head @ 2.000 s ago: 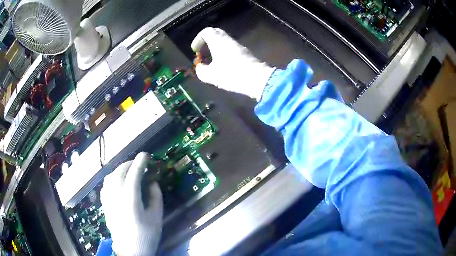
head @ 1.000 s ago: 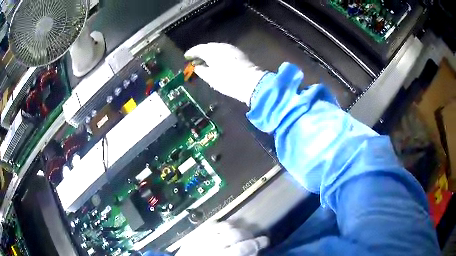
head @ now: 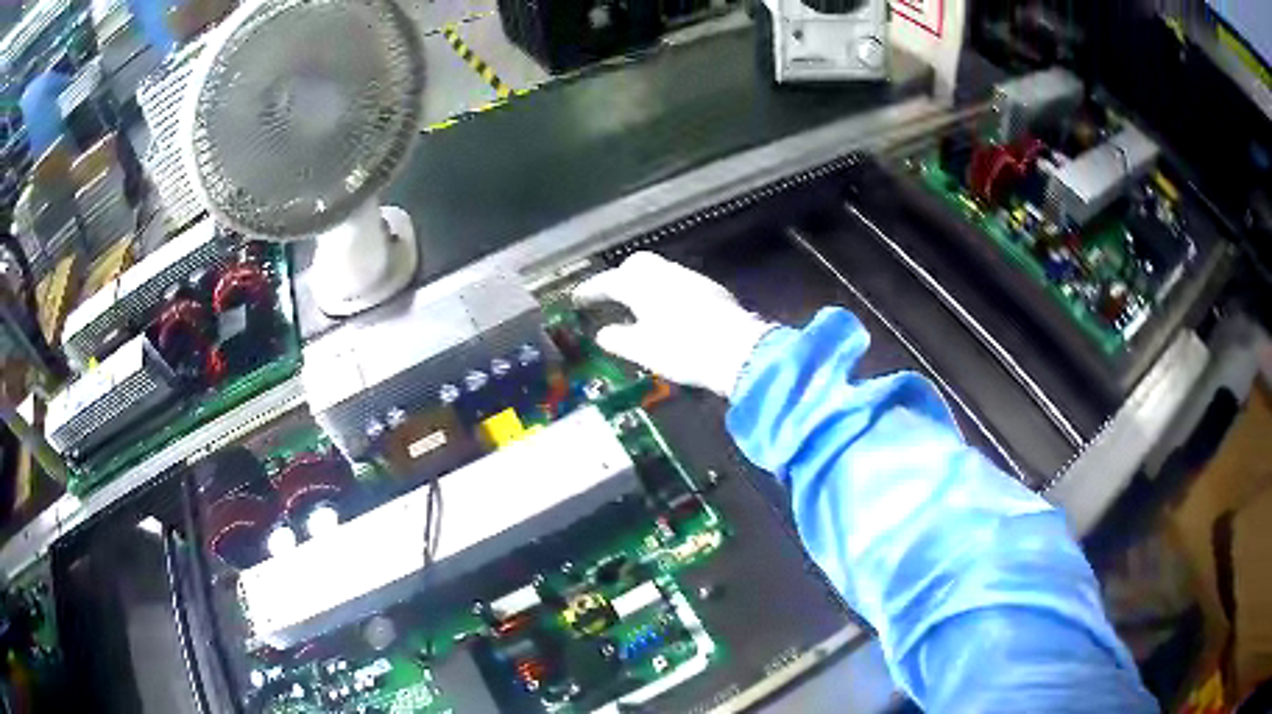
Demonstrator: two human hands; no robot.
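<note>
The large green power board (head: 698, 537) sits in a dark carrier (head: 781, 558), with a long silver heatsink (head: 447, 537) across it and a finned heatsink (head: 433, 356) behind. A dark loop (head: 433, 519) lies over the long heatsink. My right hand (head: 677, 324), in a white glove, is over the board's far right corner, thumb and finger bent towards small parts there. Whether it holds anything is hidden. A small orange piece (head: 660, 392) shows just below the hand at the board's edge. My left hand is out of the picture.
A white fan (head: 310, 126) stands on the green ledge (head: 600, 133) behind. Another board (head: 182, 377) is at the far left. Conveyor rails (head: 949, 328) run at the right, with a further board (head: 1088, 251) beyond. Brown cardboard (head: 1228, 530) is at the right edge.
The view has tilted up and shows more of the ledge. My left hand has left the picture. My right hand has moved from the orange piece towards the board's far corner.
</note>
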